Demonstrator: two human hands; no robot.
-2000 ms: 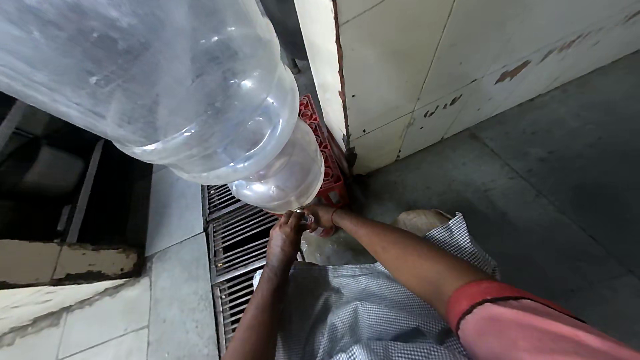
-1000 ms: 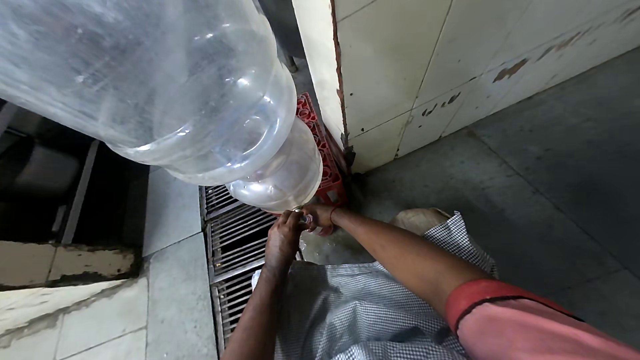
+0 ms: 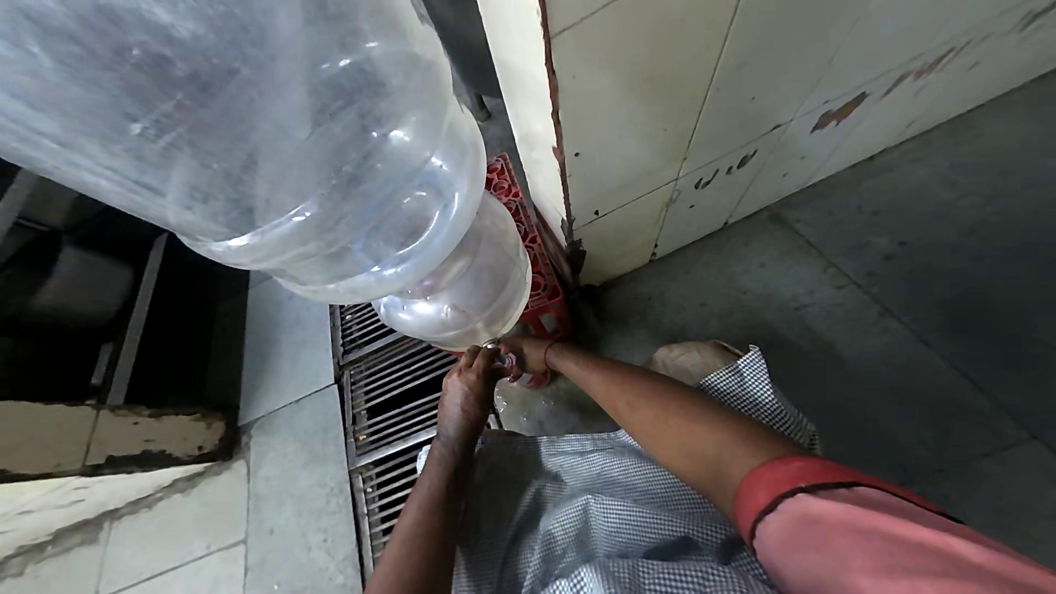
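A large clear plastic water container (image 3: 330, 148) fills the upper left, close to the camera. Below its end is a smaller, rounded clear container (image 3: 470, 280) with a metal fitting, perhaps a tap, at its base. My left hand (image 3: 470, 384) has its fingers at that fitting. Just right of it, my right hand (image 3: 528, 356) is curled around a small clear object, perhaps a bottle, whose kind cannot be told. The two hands are close together, and the fingers partly hide what they touch.
A red plastic bottle crate (image 3: 549, 297) stands behind the hands, beside a tiled wall corner (image 3: 569, 206). Metal drain grating (image 3: 396, 396) runs along the left. Wet floor shows beneath my hands. A checked cloth (image 3: 610, 511) covers my lap; grey stone floor (image 3: 891, 272) extends right.
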